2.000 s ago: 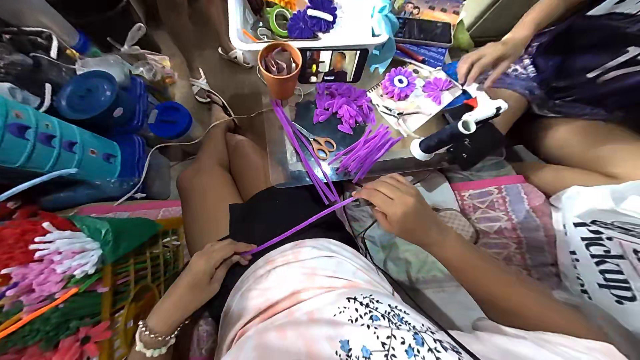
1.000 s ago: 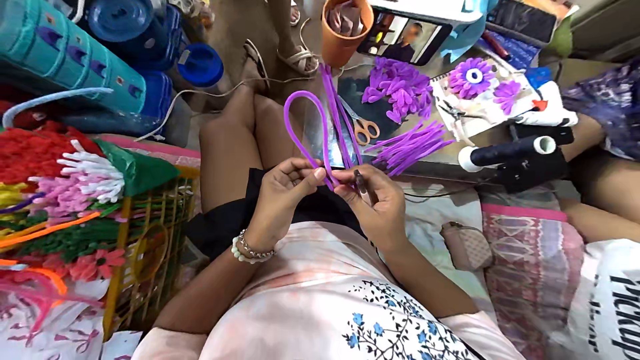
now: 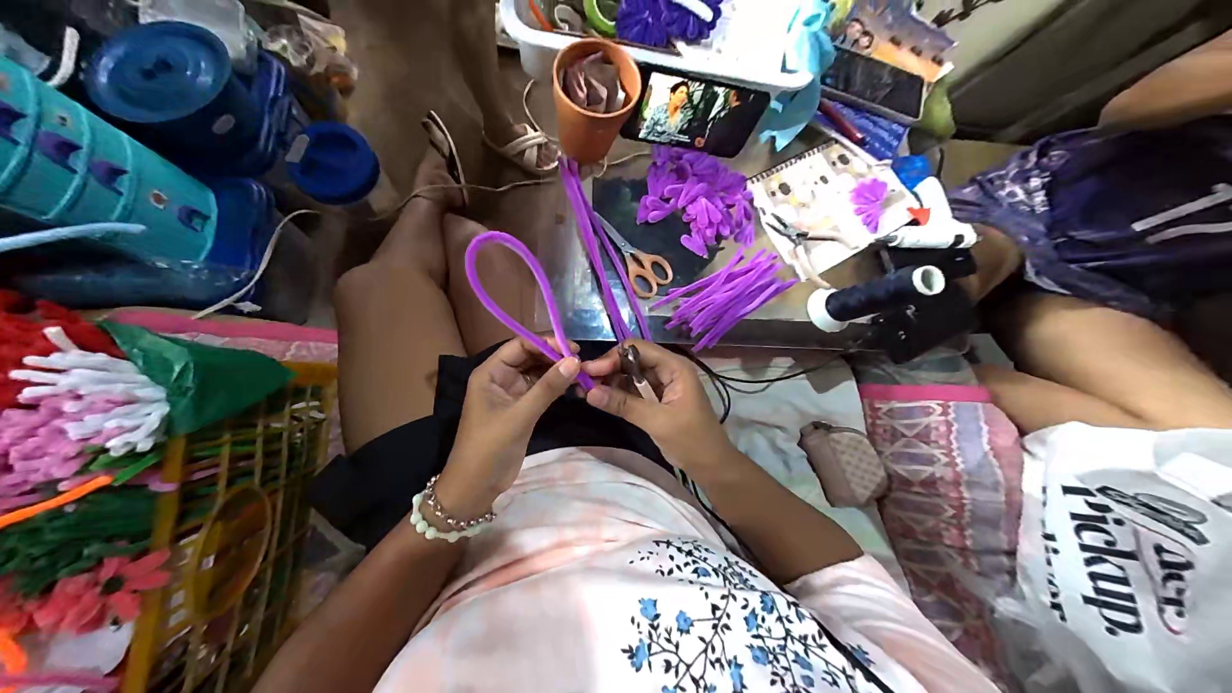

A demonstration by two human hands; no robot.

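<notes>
My left hand (image 3: pixel 515 409) pinches a purple pipe cleaner (image 3: pixel 478 279), bent into a tall loop that stands up from the fingers. At the crossed ends of the loop, my right hand (image 3: pixel 659 395) grips it too, with a small dark-and-light tool, its kind unclear, held among the fingers. Beyond the hands, long purple pipe cleaners (image 3: pixel 589 236) lie beside scissors with orange handles (image 3: pixel 647 272). Short cut purple pieces (image 3: pixel 727 300) are in a bundle, and a heap of looped purple pieces (image 3: pixel 695 197) lies behind them.
A terracotta-coloured pot (image 3: pixel 595 106) stands by a propped phone (image 3: pixel 695 111). Thread spools (image 3: pixel 881 296) and a spiral notepad (image 3: pixel 818 202) are at the right, near another person's legs. At the left are a yellow crate (image 3: pixel 173 558) with pipe cleaners and blue containers (image 3: pixel 159 72).
The pipe cleaner was stretched between my hands two seconds ago; it is now a loop, with my hands close together. Another person's hand and a purple flower have left the notepad area.
</notes>
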